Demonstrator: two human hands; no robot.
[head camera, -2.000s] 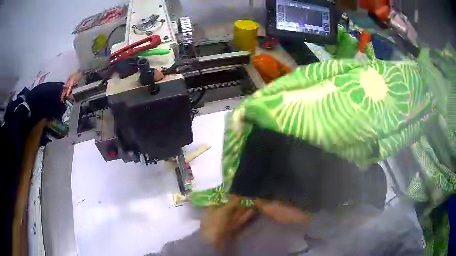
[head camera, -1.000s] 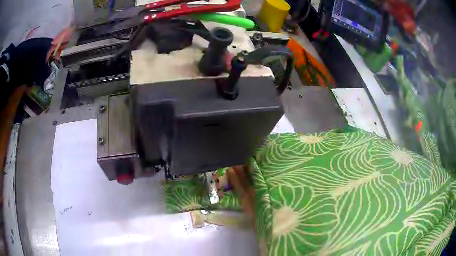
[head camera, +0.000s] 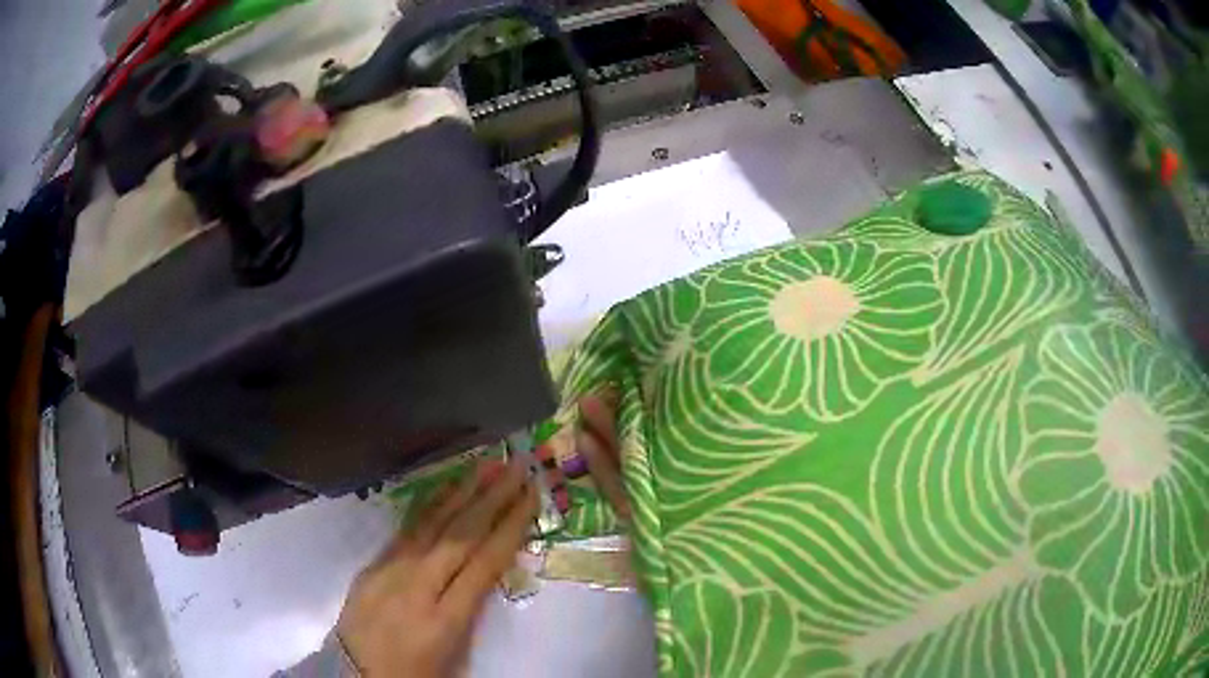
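Note:
The green bag body (head camera: 822, 450) with cream flowers lies to the right of the dark grey machine head (head camera: 332, 318). Its narrow strap tab (head camera: 444, 482) runs under the head. My left hand (head camera: 444, 563) lies over the tab, fingertips at the silvery presser foot (head camera: 541, 493); its fingers are close together and what is beneath them is hidden. My right hand (head camera: 606, 457) shows only as fingers at the bag's left edge, right of the foot; the rest is hidden behind the bag. A cream-yellow template piece (head camera: 590, 564) lies beside the foot.
A white sheet (head camera: 252, 603) covers the machine bed, with writing on its upper part. A black cable loops behind the head. An orange cloth (head camera: 829, 37) lies at the top. A red-handled tool (head camera: 126, 43) is at upper left.
The view has moved closer to the machine head. My left hand has come into view at the foot. The bag appears larger, and a solid green round patch now shows on it.

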